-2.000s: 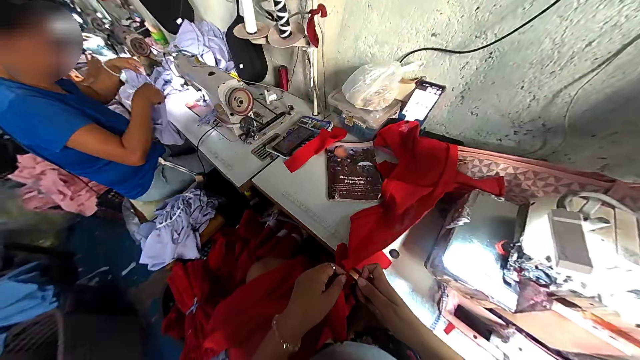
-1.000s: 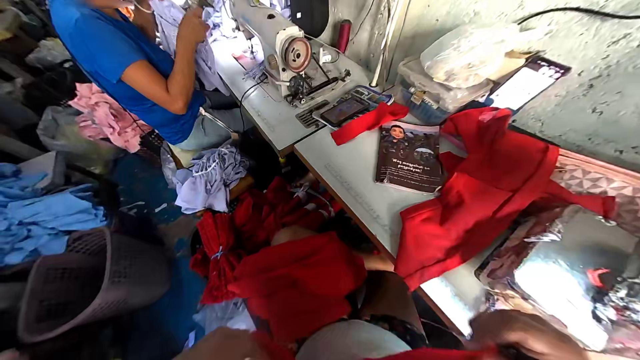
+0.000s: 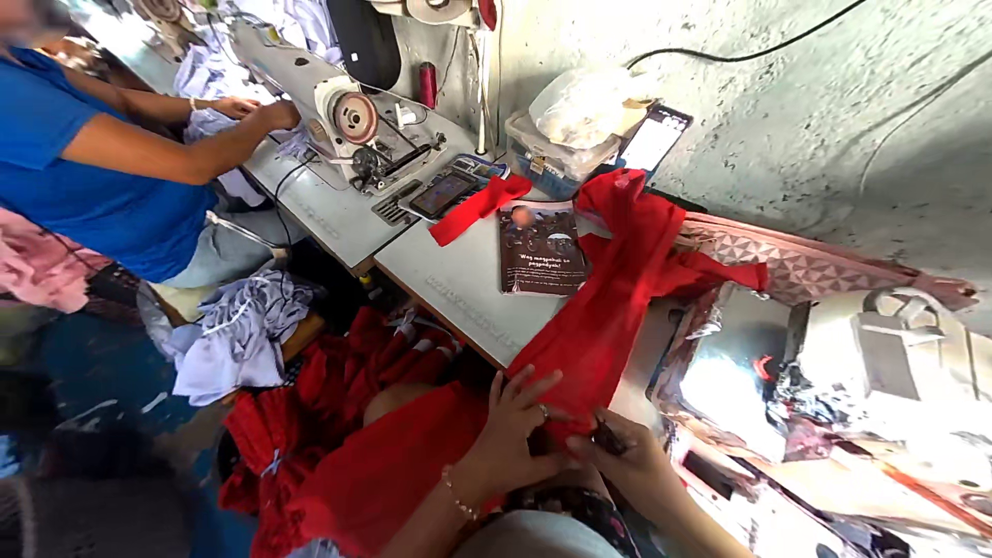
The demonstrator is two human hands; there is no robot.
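A long piece of red fabric (image 3: 597,333) runs from the worktable down to my hands at its edge. My left hand (image 3: 515,422), with a ring and a beaded bracelet, lies on the lower end of this fabric with its fingers spread. At the same end, the fingers of my right hand (image 3: 624,449) pinch the cloth, with a small dark object in that hand too blurred to name. More red fabric (image 3: 395,473) covers my lap, beside a tied red bundle (image 3: 271,457) at the left.
A printed booklet (image 3: 542,248), a red strip (image 3: 480,209) and a phone (image 3: 443,194) lie on the worktable (image 3: 442,287). Behind stand a plastic container (image 3: 542,155) and a propped phone (image 3: 655,139). A person in blue (image 3: 116,178) works at a sewing machine (image 3: 341,116); pale garments (image 3: 240,333) are piled below.
Both hands, low and partly out of view one second ago, are now at the lower end of the red fabric by the table edge. The neighbouring person's hands have moved down to the sewing machine.
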